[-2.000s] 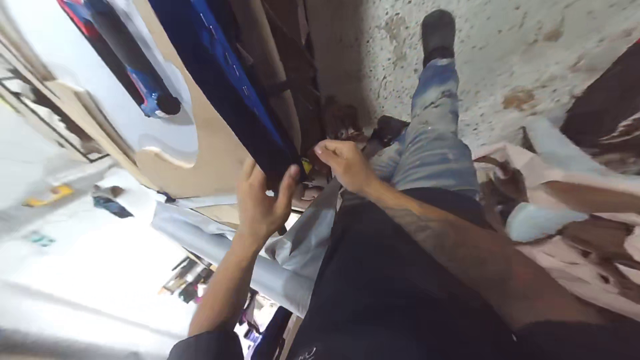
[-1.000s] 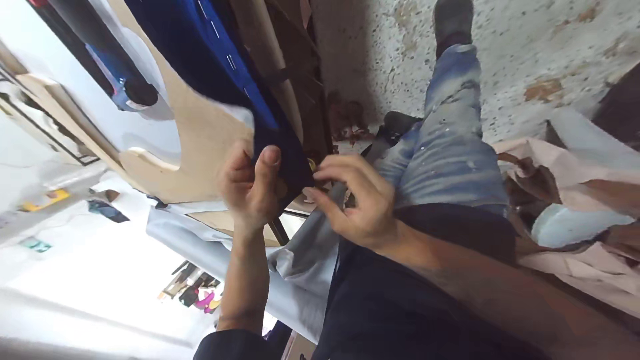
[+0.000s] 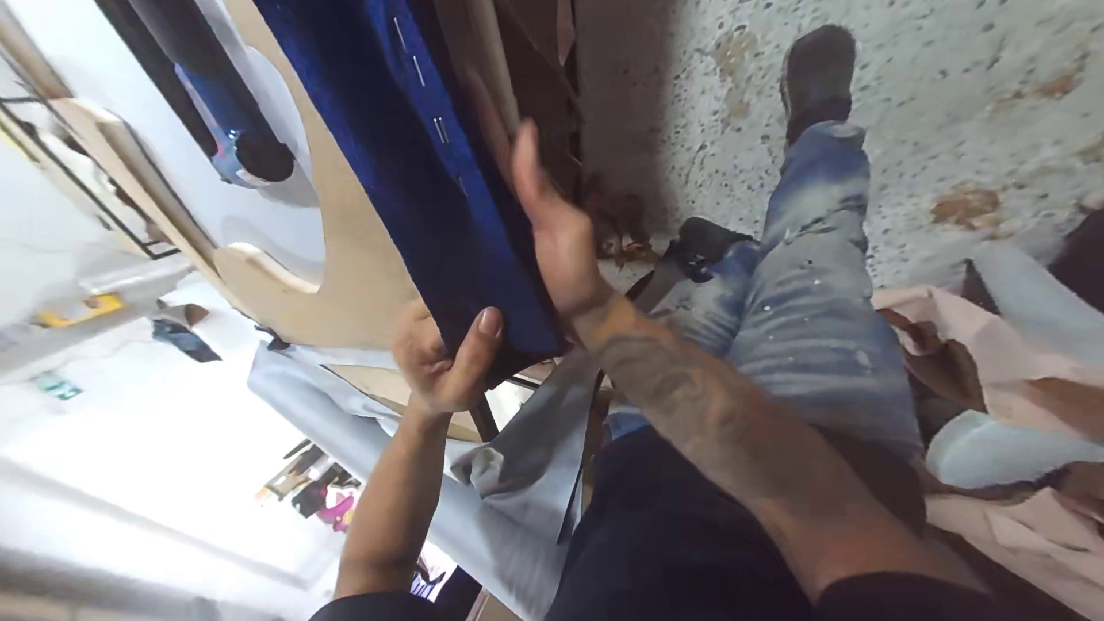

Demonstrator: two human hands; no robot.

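Observation:
A long strip of dark blue fabric [image 3: 405, 164] runs down from the top, over the edge of a board, with a row of staples along it. My left hand [image 3: 448, 354] grips the strip's lower end, thumb on top and fingers beneath. My right hand [image 3: 556, 233] lies flat along the strip's right edge, thumb and palm visible, fingers partly hidden; it does not grip. Left of the strip is a tan board [image 3: 345, 190] with a curved cutout.
Grey sheet material [image 3: 517, 483] hangs below the board. A dark tool-like object [image 3: 207, 95] rests on the white surface at upper left. Pink and pale blue scraps [image 3: 992, 431] lie on the speckled floor [image 3: 724, 103] beside my legs.
My right hand has moved from the strip's lower corner up along its right edge, its fingers now straightened. My left hand still holds the lower end.

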